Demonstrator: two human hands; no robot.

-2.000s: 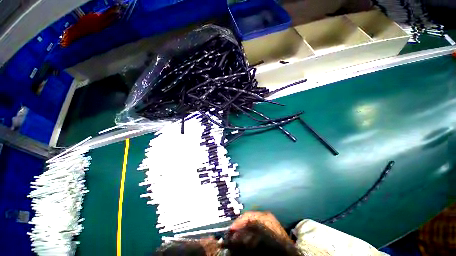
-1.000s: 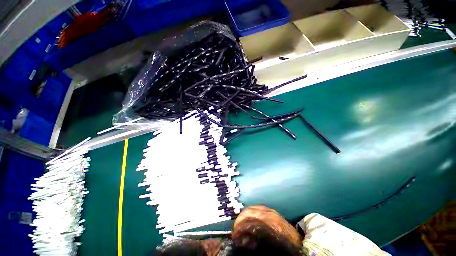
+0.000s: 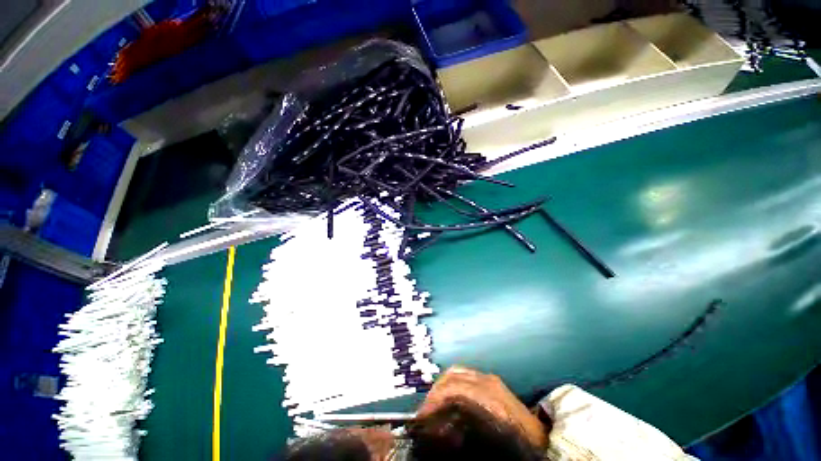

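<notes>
My right hand (image 3: pixel 477 414) is at the bottom centre, fingers bent together; a white tube (image 3: pixel 365 418) runs left from its fingertips. My left hand (image 3: pixel 347 446) is beside it, dark and cut off by the bottom edge; its grip cannot be made out. A long black tubing (image 3: pixel 671 348) sticks out to the right from behind my right wrist, blurred. The row of joined pieces (image 3: pixel 338 315), white with black bands near the right end, lies just beyond my hands. Loose white tubes (image 3: pixel 108 369) lie at the left. A heap of black tubing (image 3: pixel 378 135) lies beyond the row.
A clear plastic bag (image 3: pixel 261 153) wraps the heap. Behind stand a cream divided tray (image 3: pixel 594 103) and a small blue bin (image 3: pixel 473 56). A yellow line (image 3: pixel 222 351) crosses the green bench (image 3: pixel 540 324). Orange parts (image 3: pixel 157 45) are at the back left; more joined pieces lie far right.
The free end of the black tubing by my right wrist swung outward to the right, then partly back. My hands have stayed in nearly the same place.
</notes>
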